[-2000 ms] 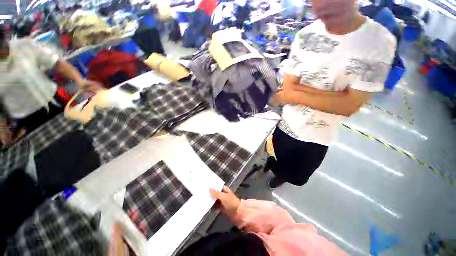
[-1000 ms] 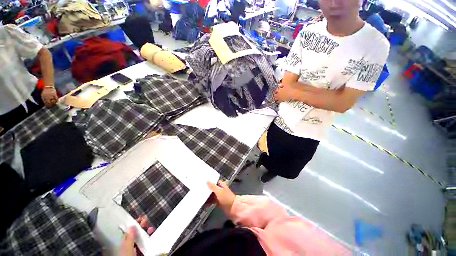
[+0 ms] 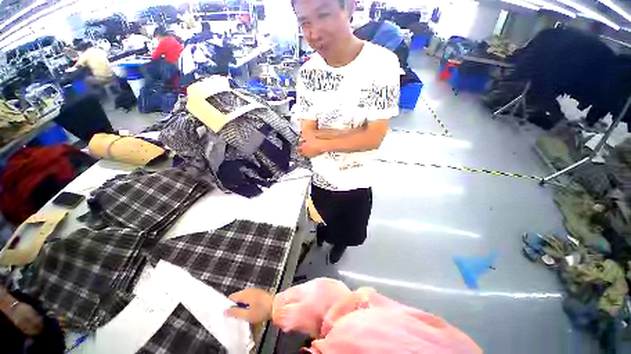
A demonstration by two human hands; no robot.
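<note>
The white marking template (image 3: 142, 314) lies over a plaid cut panel (image 3: 181, 333) near the bottom edge of the picture, and the plaid shows through its square window. My right hand (image 3: 252, 305) is at the template's right edge, with a short dark blue pen end (image 3: 241, 304) showing at the fingers. I cannot tell if these fingers also grip the card. My left hand is not in view. More plaid panels (image 3: 228, 252) lie just beyond the template.
Plaid stacks (image 3: 86, 266), a brown card pattern (image 3: 31, 238), a phone (image 3: 68, 200) and a rolled card (image 3: 126, 148) lie left and beyond. A small-check bundle (image 3: 235, 142) bears a card frame. A person (image 3: 346, 114) stands at the table's right side. Another person's hand (image 3: 21, 317) is lower left.
The view has swung right, so the table and template sit lower and further left. My left hand has left the picture. My right hand stays at the template's right edge.
</note>
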